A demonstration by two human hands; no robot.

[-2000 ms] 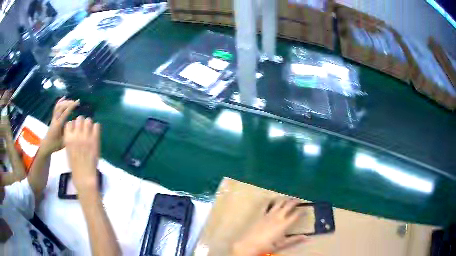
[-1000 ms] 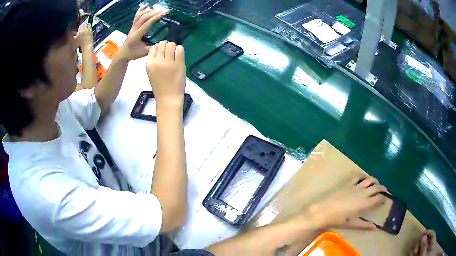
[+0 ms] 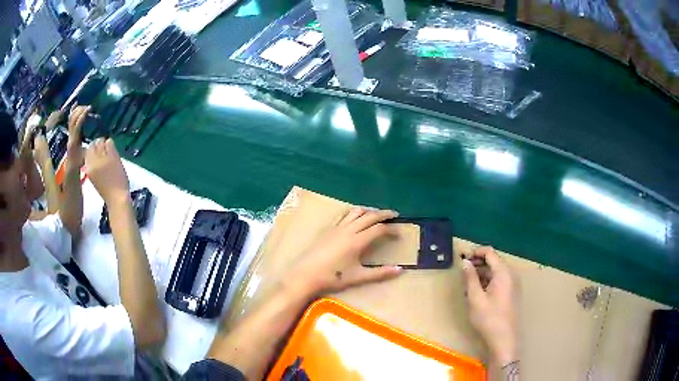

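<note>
A black phone middle frame point(image 3: 435, 244) lies on the tan cardboard, its window to the left and its solid end to the right. My left hand point(image 3: 339, 249) holds it, fingers on the far edge and thumb on the near edge. My right hand point(image 3: 490, 290) is just right of the solid end, apart from it. Finger and thumb pinch a tiny dark piece, likely a side key point(image 3: 465, 257). The orange tray point(image 3: 424, 348) is nearest me, with a few black slivers at its left, cut off by the picture's edge.
Stacked frames point(image 3: 208, 260) lie on the white sheet point(image 3: 167, 212) at left. A person in a white shirt point(image 3: 56, 320) works beyond them. A small dark pile point(image 3: 588, 298) lies on the cardboard. Black frames point(image 3: 661, 346) stand at the right edge. The green belt point(image 3: 335, 160) crosses behind.
The view has swung back to the right. My right hand, only partly visible before at the lower right, now shows near the frame with a tiny piece. My left hand still holds the frame.
</note>
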